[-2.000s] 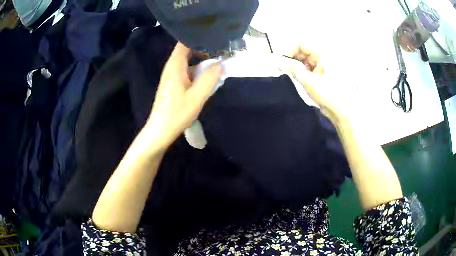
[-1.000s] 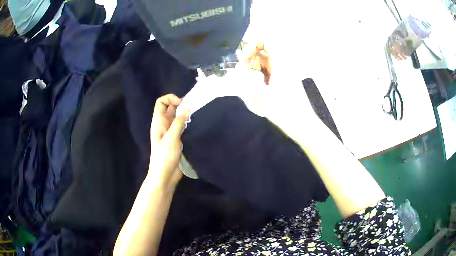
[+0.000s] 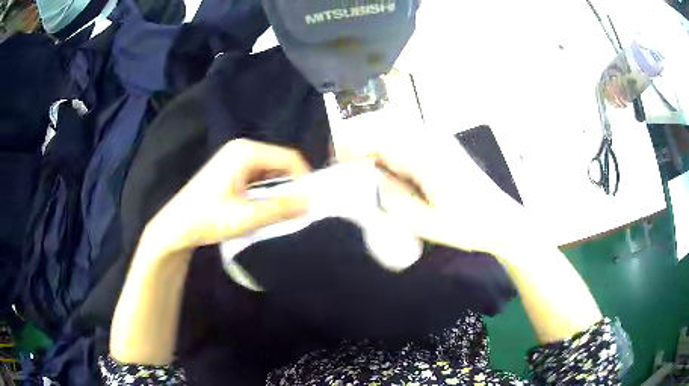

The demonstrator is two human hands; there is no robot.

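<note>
The dark navy garment (image 3: 325, 279) lies over my lap, with a white band (image 3: 332, 197) along its upper curved edge and a rounded white piece (image 3: 397, 245) at its right. My left hand (image 3: 249, 188) holds the left part of the white edge between thumb and fingers. My right hand (image 3: 431, 207) holds the edge further right; it is blurred and very bright. Both hands are just below the needle area (image 3: 363, 99) of the dark grey MITSUBISHI sewing machine head (image 3: 344, 41). The cloth edge is apart from the needle.
Navy garments (image 3: 113, 136) are heaped at the left. A flat black phone (image 3: 489, 162) lies on the white table (image 3: 559, 136) beside my right hand. Scissors (image 3: 604, 166) and a clear pinkish jar (image 3: 627, 79) lie further right. The floor is green.
Both hands and the white edge have moved down from the needle toward me, uncovering the needle area and bed plate. My left hand is now higher on the wrist side, its fingers bent over the edge.
</note>
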